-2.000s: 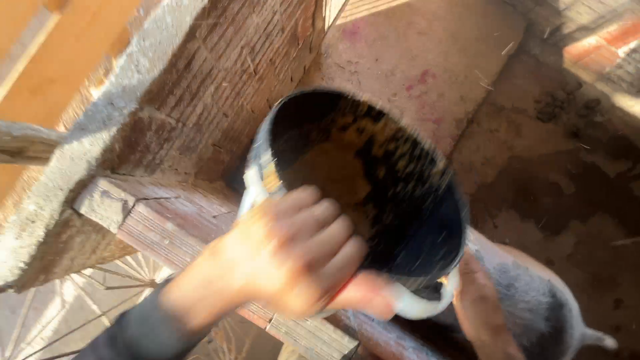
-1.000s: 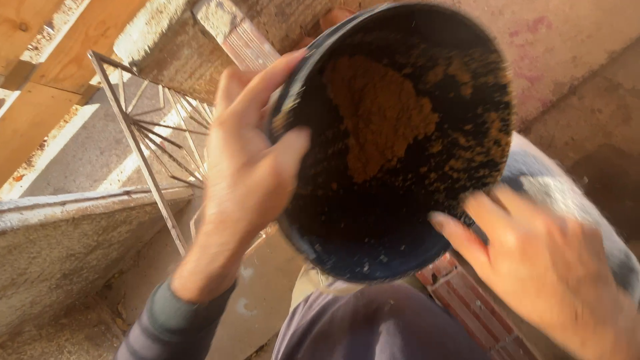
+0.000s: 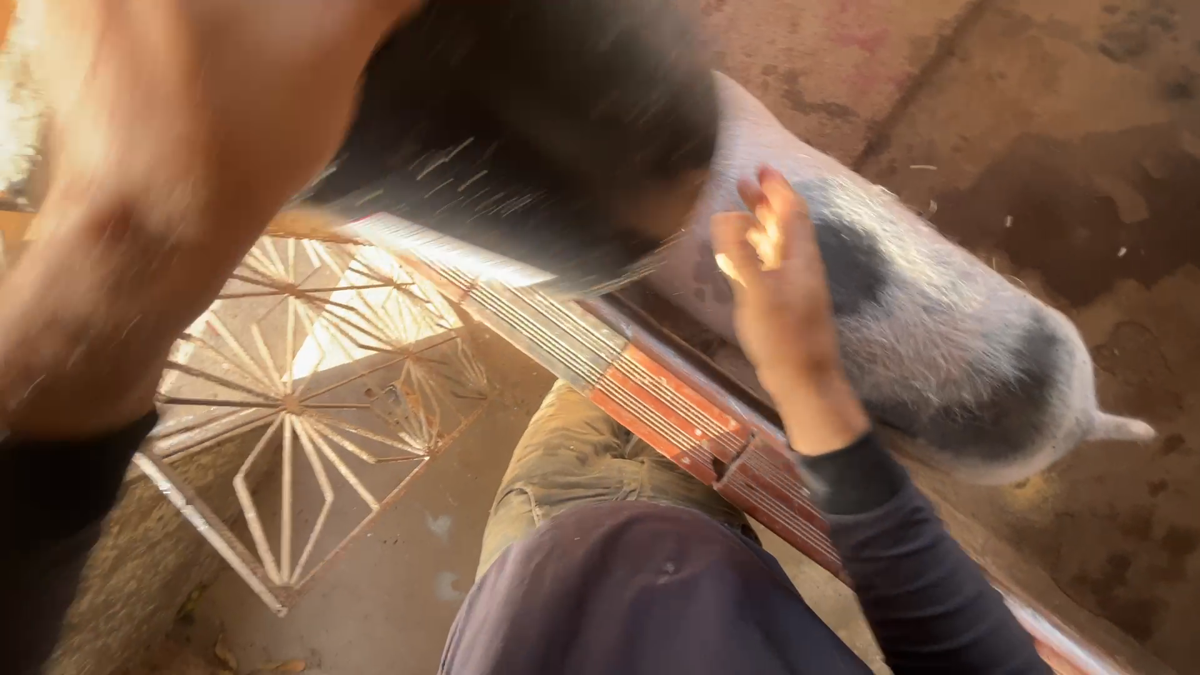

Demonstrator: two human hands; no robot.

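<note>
A blurred black bucket (image 3: 534,131) fills the upper middle, tilted, with light flecks streaking across it. My left hand (image 3: 234,56) is large and blurred at the bucket's left side; its fingers run out of view at the top, so its grip is not seen. To the right of the bucket, my right hand (image 3: 778,272) is raised with its fingers partly bent and holds nothing. Behind that hand stands a pale, bristly pig with dark patches (image 3: 937,328), its tail toward the right. The bucket's inside cannot be made out.
A low wall topped with ridged red hollow bricks (image 3: 675,403) runs diagonally between my legs and the pig. Left of it, a rusty metal grille with radiating bars (image 3: 291,403) leans over the concrete floor. Beyond the pig lies a stained floor (image 3: 1031,206) with dark wet patches.
A second ago the bucket showed brown meal inside, with both hands at it. Now it is higher in view and tilted, and my right hand is apart from it. More of the pig shows.
</note>
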